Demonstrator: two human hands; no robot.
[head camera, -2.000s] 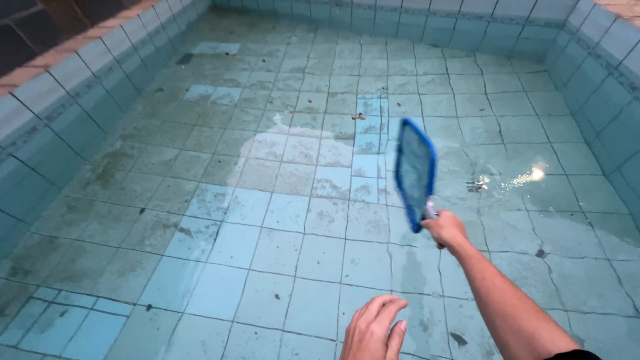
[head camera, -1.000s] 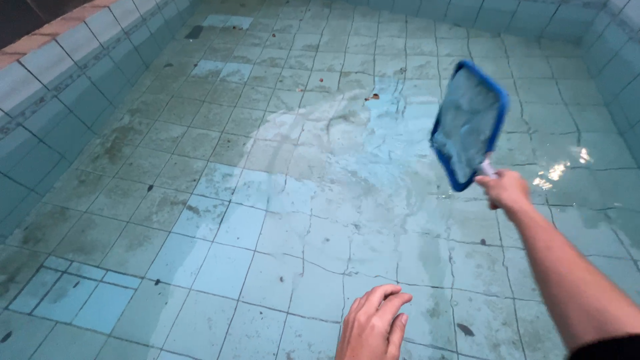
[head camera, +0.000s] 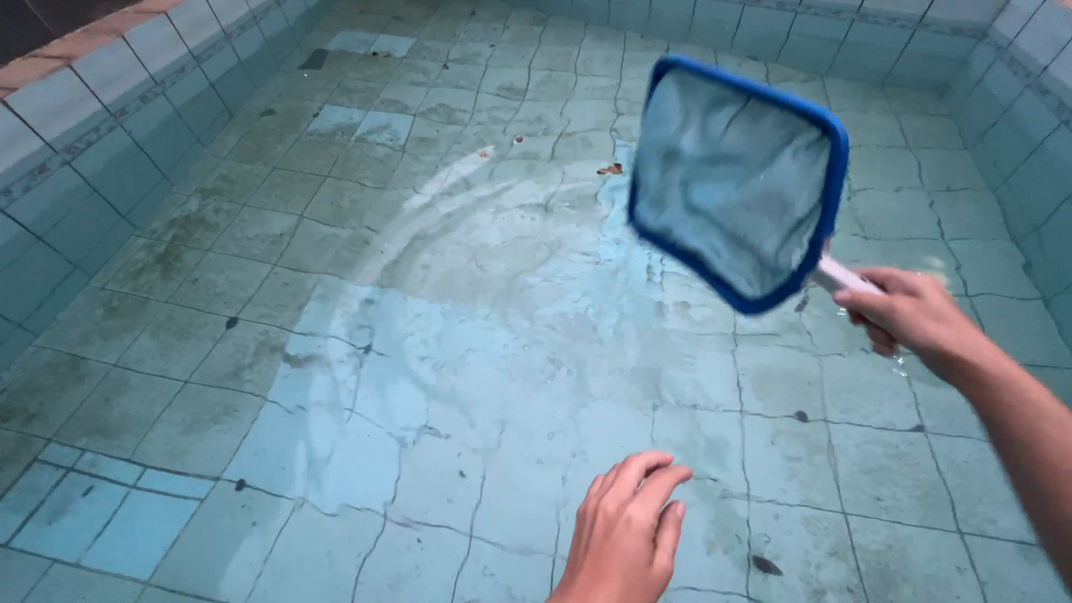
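Note:
My right hand (head camera: 909, 314) grips the short white handle (head camera: 842, 276) of a leaf skimmer net (head camera: 729, 184). The net has a blue frame and fine mesh, and is held up over the pool water at the upper right. No leaf can be made out in its mesh. My left hand (head camera: 628, 528) holds nothing at the bottom centre, its fingers slightly bent and a little apart, over the water. A brown leaf (head camera: 610, 169) lies just left of the net's frame. Ripples spread in the water left of and below the net.
Tiled pool walls stand at the left (head camera: 109, 159), the back and the right (head camera: 1034, 151). A brick coping (head camera: 50, 63) edges the upper left. Dark leaves, one at the lower right (head camera: 766, 566), and brownish stains dot the tiled floor (head camera: 469, 519).
The net has swung from nearly edge-on to showing its mesh broadly, and my right hand has moved right. Ripples that were absent two seconds ago now cross the middle of the water.

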